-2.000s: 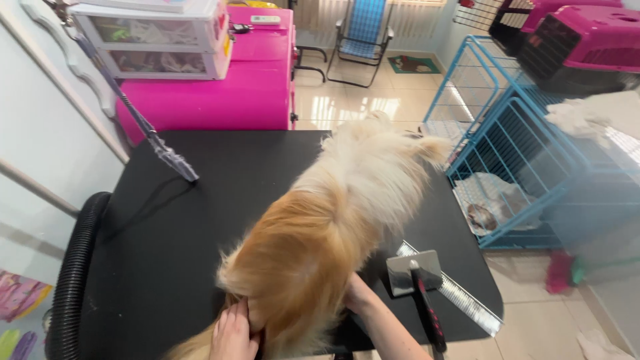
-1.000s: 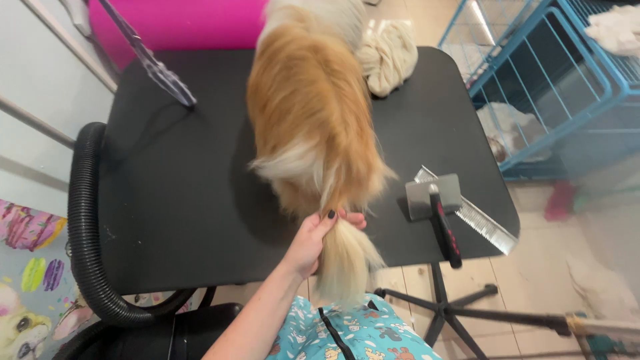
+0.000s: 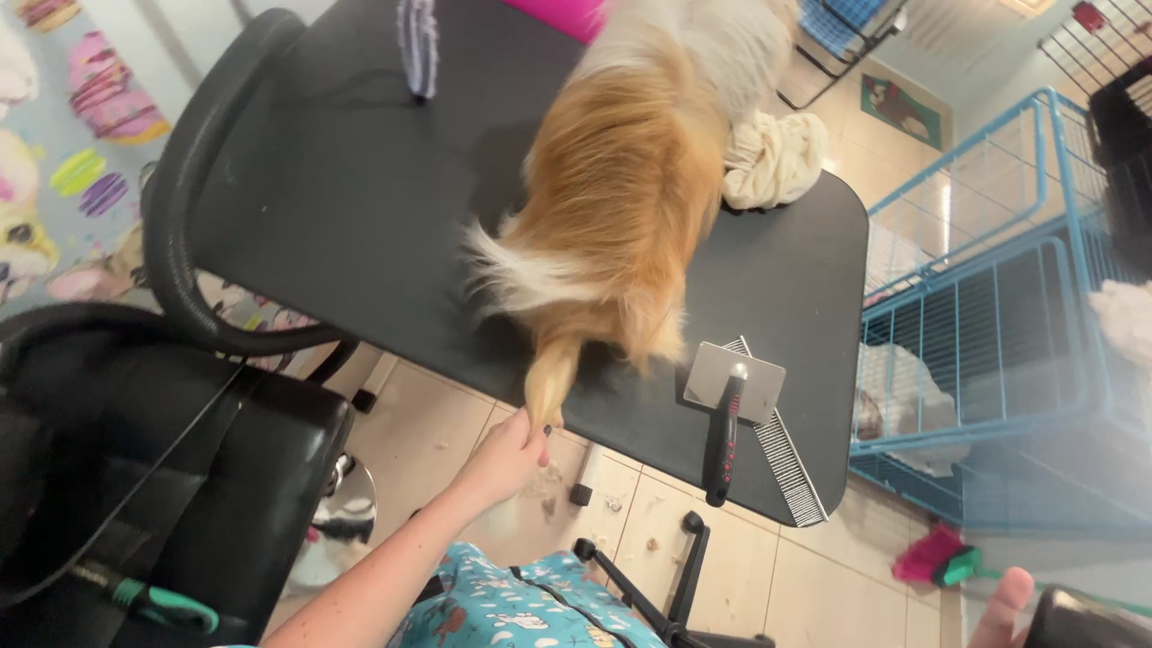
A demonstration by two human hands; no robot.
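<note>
A long-haired dog (image 3: 630, 162), golden brown and white, stands on a black grooming table (image 3: 360, 198), its rear toward me. My left hand (image 3: 508, 454) grips the end of a lock of its pale hind hair (image 3: 551, 378), just past the table edge. Whether this is a leg or the tail cannot be told. A slicker brush (image 3: 736, 382) with a black handle lies over a metal comb (image 3: 790, 468) at the table's right. Only fingers of my right hand (image 3: 1006, 605) show at the lower right, beside a dark rounded object; what they hold is hidden.
A black hose (image 3: 184, 180) curves along the table's left side. A black padded chair (image 3: 180, 459) holds a green-handled tool (image 3: 166, 605). Cream cloth (image 3: 776, 160) lies by the dog. A blue wire cage (image 3: 972, 333) stands at right, a wheeled chair base (image 3: 670, 621) below.
The view has swung toward the left. My left hand now pinches the hair's end and has drawn it left. My right hand, at the dog's rear two seconds ago, is at the lower right.
</note>
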